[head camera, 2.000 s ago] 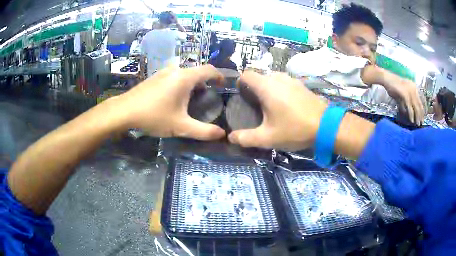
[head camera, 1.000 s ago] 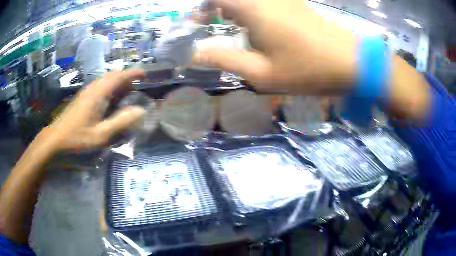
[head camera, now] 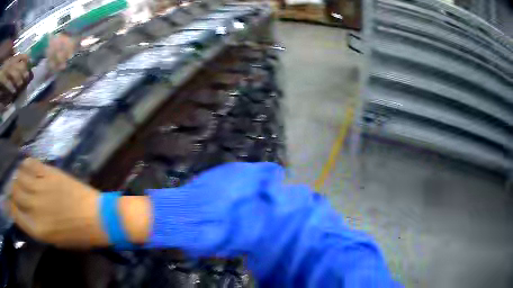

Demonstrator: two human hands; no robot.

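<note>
The view is blurred. My right hand (head camera: 53, 205), with a blue wristband and blue sleeve, is at the left edge, at the near end of a row of LED work lights (head camera: 64, 132). Its fingers are bent and partly cut off or hidden, so I cannot tell whether it holds anything. The lamps lie in a line on the top shelf of the loaded rack (head camera: 169, 98), running away to the upper middle, with shiny lenses or film on them. My left hand is out of the picture.
Dark lamps and hanging cables (head camera: 247, 107) crowd the lower shelves. A grey-white metal rack with several shelves (head camera: 433, 84) stands at the right. Speckled grey floor (head camera: 315, 73) with a yellow line lies between the racks. Another person's hands (head camera: 61, 50) show at the upper left.
The view has swung to the right, along the rack. My left hand has left the picture. My right hand has come down to the left edge. The grey-white rack has come into view.
</note>
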